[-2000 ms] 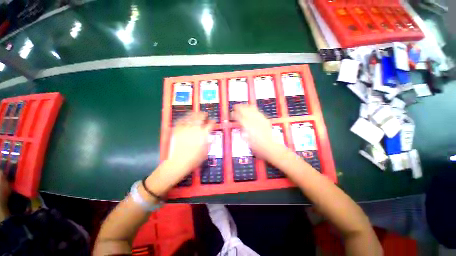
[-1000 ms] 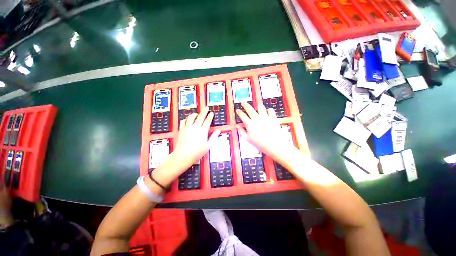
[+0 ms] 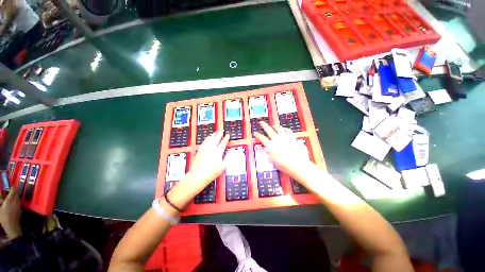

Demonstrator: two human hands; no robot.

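A red phone tray [image 3: 161,180] lies in front of me with two rows of keypad phones, face up. In the back row, the four phones from the left have blue or blue-white screens; the one at the right [image 3: 287,110] looks white. My left hand [image 3: 207,158] is over the tray, fingertips at the lower edge of the back row near the middle phone [image 3: 233,118]. My right hand [image 3: 282,147] has its fingertips on the keypad of the fourth back-row phone [image 3: 259,112]. My hands and forearms partly cover front-row phones.
A loose pile of white and blue batteries [image 3: 387,130] lies at the right. Behind it a red tray [image 3: 367,50] rests on a pale board. Another red tray [image 3: 59,159] with a few phones is at the left, near another person's hand [image 3: 9,212].
Since two seconds ago the tray has shifted left in view, and more back-row screens show blue. Over the last second the hands have stayed nearly in place while the view shifted.
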